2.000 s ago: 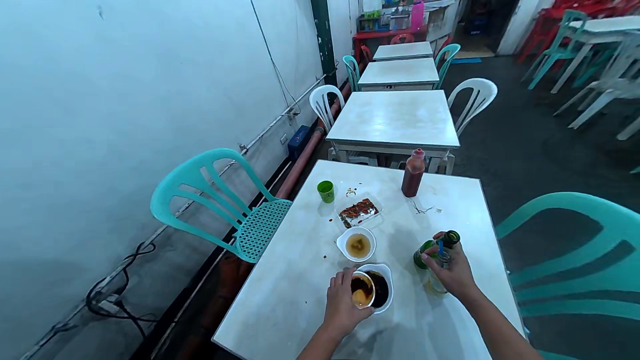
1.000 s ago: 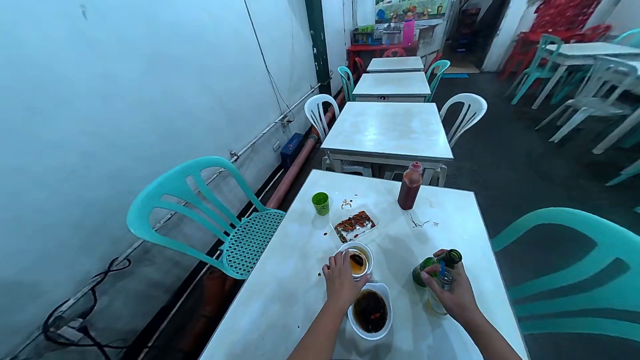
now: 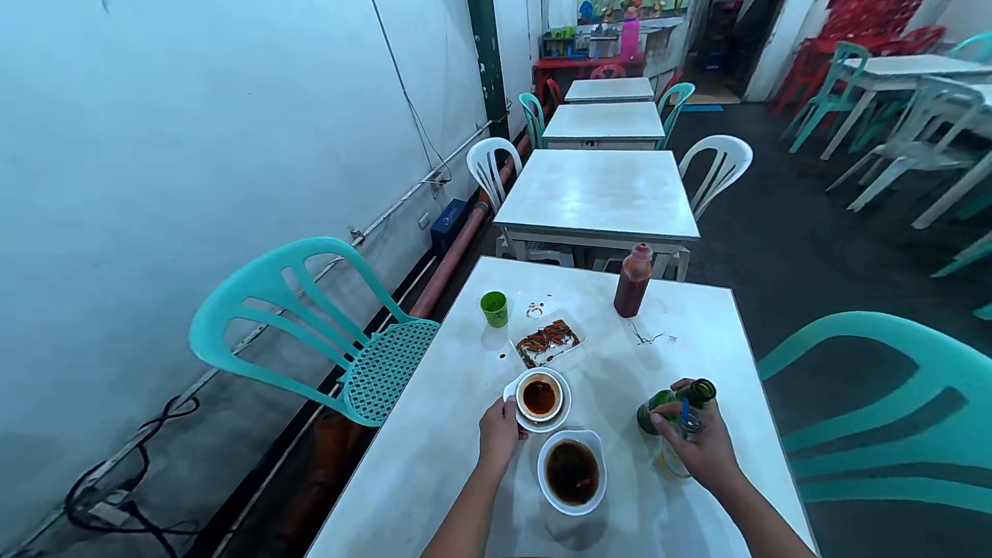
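Note:
My left hand (image 3: 500, 432) grips the rim of a white bowl (image 3: 564, 415), in which a smaller white cup of dark reddish sauce (image 3: 540, 395) sits. Just nearer to me stands another white bowl with dark broth (image 3: 572, 473), touched by neither hand. My right hand (image 3: 701, 438) is closed around a green glass bottle (image 3: 665, 403) and a clear glass item with something blue at its top (image 3: 688, 420); how the fingers divide between them is partly hidden. Beyond the bowls lies a clear plastic tray with reddish-brown food (image 3: 547, 341).
A green cup (image 3: 494, 308) and a red sauce bottle (image 3: 634, 280) stand on the far part of the white table (image 3: 434, 465). Teal plastic chairs flank it at left (image 3: 310, 325) and right (image 3: 883, 418). More white tables (image 3: 597, 186) line the wall.
The small sauce cup, over the dark broth bowl two seconds ago, now sits in the farther bowl. My left hand has moved away from me with it and now holds that bowl's rim.

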